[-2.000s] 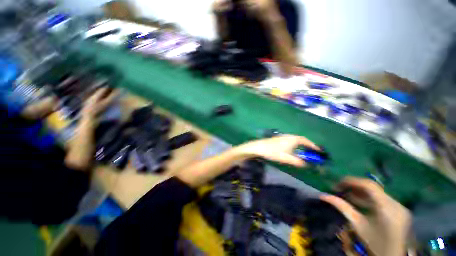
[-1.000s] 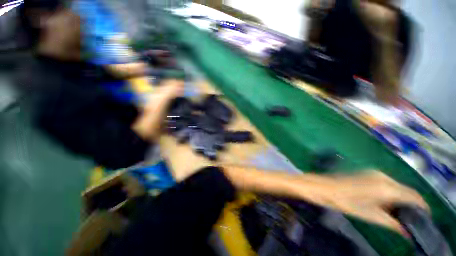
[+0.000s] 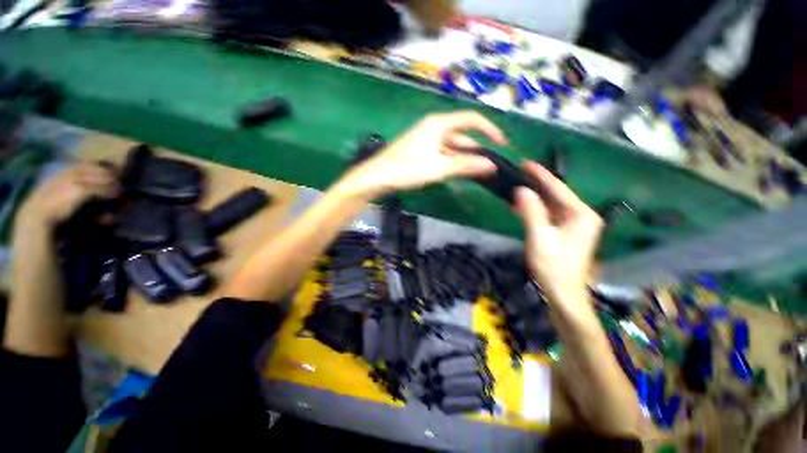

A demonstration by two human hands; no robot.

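My left hand (image 3: pixel 434 155) and my right hand (image 3: pixel 559 221) hold a black speaker unit (image 3: pixel 506 175) between them, one at each end, above the near edge of the green belt. The unit is tilted and a little blurred; its inside does not show. Below my hands, a heap of slim black and dark-grey covers (image 3: pixel 403 327) lies on a yellow-grey printed carton (image 3: pixel 310 363).
Green conveyor belt (image 3: pixel 159 84) carries a few black units (image 3: pixel 264 111). At left, another person's hand (image 3: pixel 66 190) is at a pile of black units (image 3: pixel 168 221). Blue cells and boards (image 3: pixel 655 389) lie at right; more blue cells (image 3: pixel 522 87) lie across the belt.
The view has swung to the right. My left hand, earlier reaching over the belt with a dark unit, is now beside my right hand, which is back in view; both hold the black unit.
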